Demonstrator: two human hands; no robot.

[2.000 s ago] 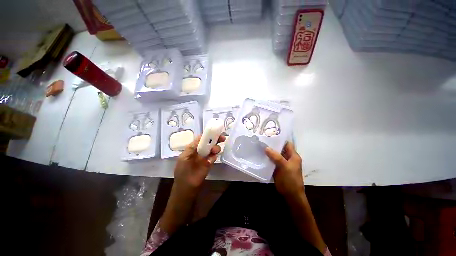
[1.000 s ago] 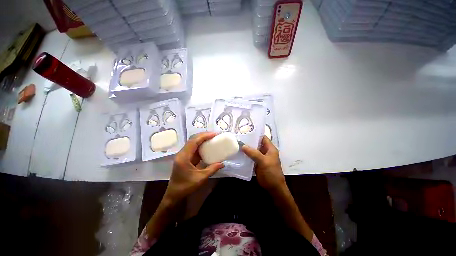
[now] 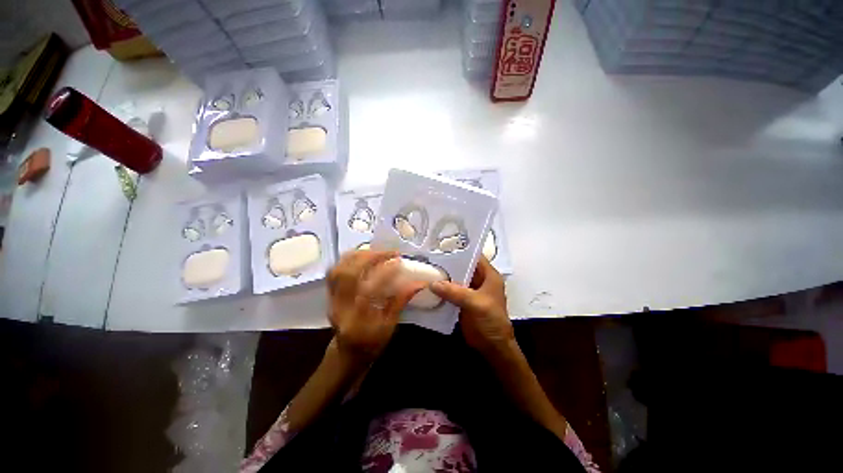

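Note:
The pale blister tray (image 3: 439, 208) is tilted above the table's front edge. Two ear-hook earbuds (image 3: 450, 236) sit in its upper hollows. The cream-white charging case (image 3: 422, 272) lies in its lower hollow, partly covered by fingers. My right hand (image 3: 484, 305) grips the tray's right edge, thumb beside the case. My left hand (image 3: 366, 297) is blurred over the tray's lower left; its fingertips touch the case, and whether it grips it cannot be told.
Filled trays (image 3: 294, 236) lie left of and behind the held tray. A low pile of trays (image 3: 236, 129) stands further back. Tall stacks (image 3: 716, 37) line the back, with a red-edged smartphone (image 3: 523, 51) against one. A dark red flask (image 3: 103, 129) lies at left.
The charging case has moved from above the tray into its lower hollow. The tray has turned clockwise. The whole view has shifted slightly.

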